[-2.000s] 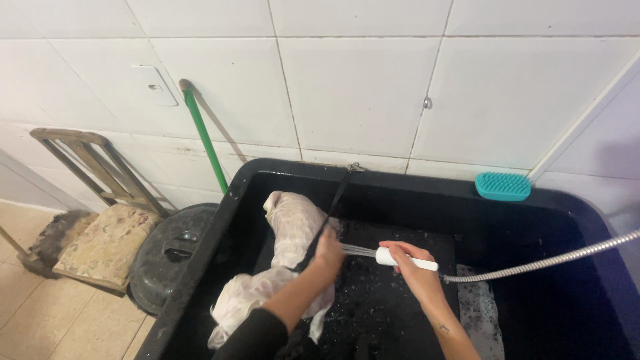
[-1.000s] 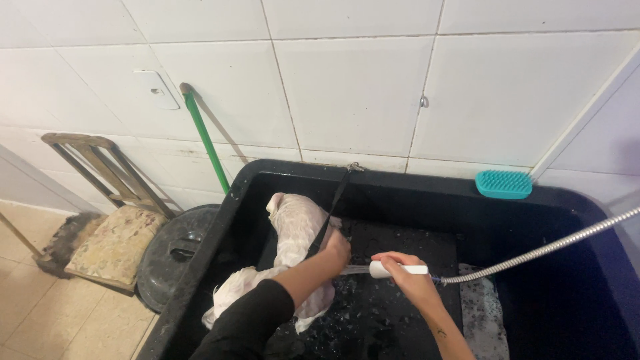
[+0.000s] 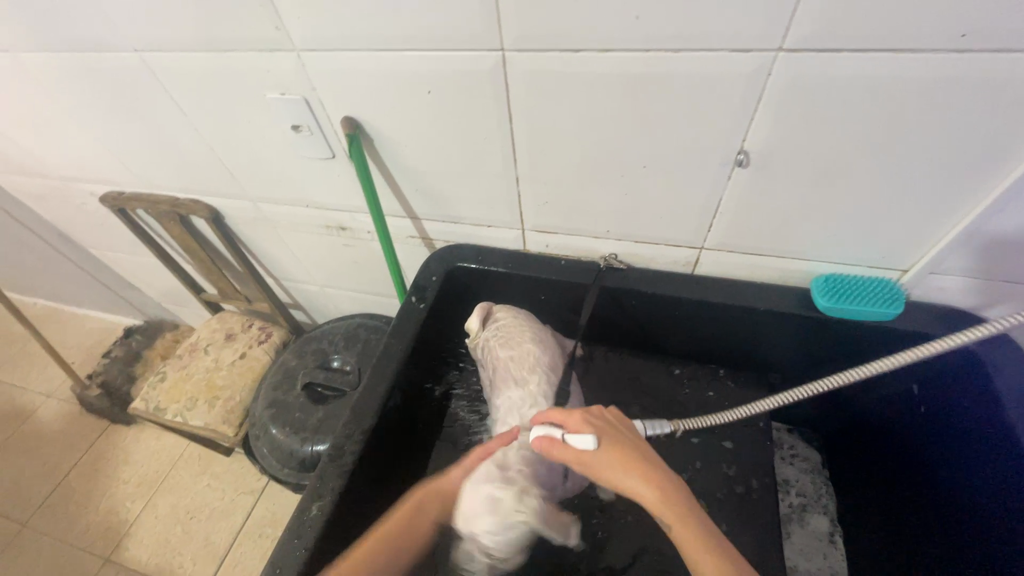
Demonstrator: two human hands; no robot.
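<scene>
A wet white dog (image 3: pixel 520 368) stands in a black plastic tub (image 3: pixel 680 280), its head at the bottom of the view, partly blurred. My right hand (image 3: pixel 600 448) grips a white handheld sprayer (image 3: pixel 564 438) over the dog's back, and a ribbed metal hose (image 3: pixel 840 378) runs from it to the right. On the dog's left flank lies my left hand (image 3: pixel 472 468), fingers extended, holding no tool. A black strap (image 3: pixel 588 320) runs from a metal clip (image 3: pixel 613 262) at the tub's back rim down to the dog. Water splashes to the left of the dog.
A teal rubber-bristled brush (image 3: pixel 858 297) rests on the back rim. Left of the tub are a lidded black bin (image 3: pixel 316 392), a wooden chair with a floral cushion (image 3: pixel 212 368), a green pole (image 3: pixel 374 208) and a mop or broom head (image 3: pixel 120 372). A grey speckled slab (image 3: pixel 808 496) lies inside the tub.
The sprayer in my right hand has moved left, from beside the dog to over its back. My left hand has moved from near the strap down to the dog's side. The dog's body has straightened.
</scene>
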